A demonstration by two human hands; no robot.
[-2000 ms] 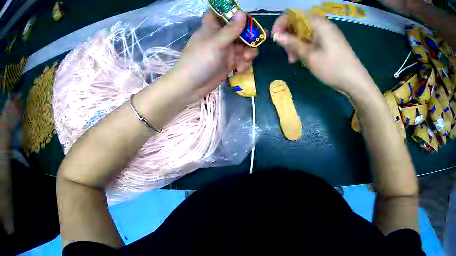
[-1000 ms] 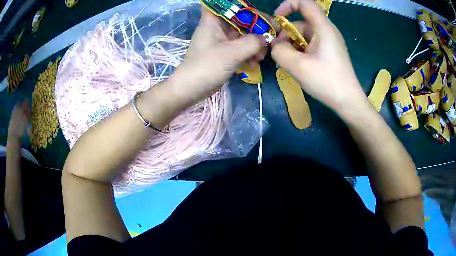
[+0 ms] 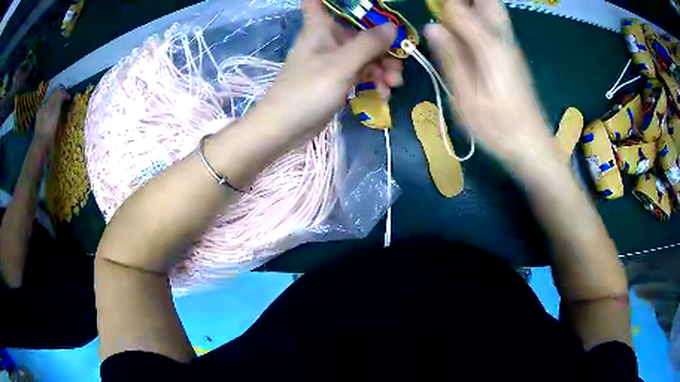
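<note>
My left hand (image 3: 347, 46) holds an open yellow shell (image 3: 380, 16) at the top edge, with green board, red wires and a blue part showing. A white looped cord (image 3: 441, 112) hangs from the shell's near end and lies over a flat yellow cover (image 3: 438, 153). My right hand (image 3: 477, 74) is blurred, to the right of the shell; a bit of yellow shows by its fingers at the top edge, and its grip is unclear. Another yellow unit (image 3: 370, 109) with blue marks sits below my left hand, a white cord running down from it.
A large pinkish-white cord bundle (image 3: 149, 127) in clear plastic lies left. Blue-marked yellow units (image 3: 602, 160) are heaped right, with a cover (image 3: 569, 130) beside them. Small golden parts (image 3: 68, 164) lie far left, where another person's arm (image 3: 26, 179) reaches in.
The white cord now hangs in a loop from the held shell. My right hand has moved slightly up and right, and the yellow cover piece seen in it earlier is mostly out of sight.
</note>
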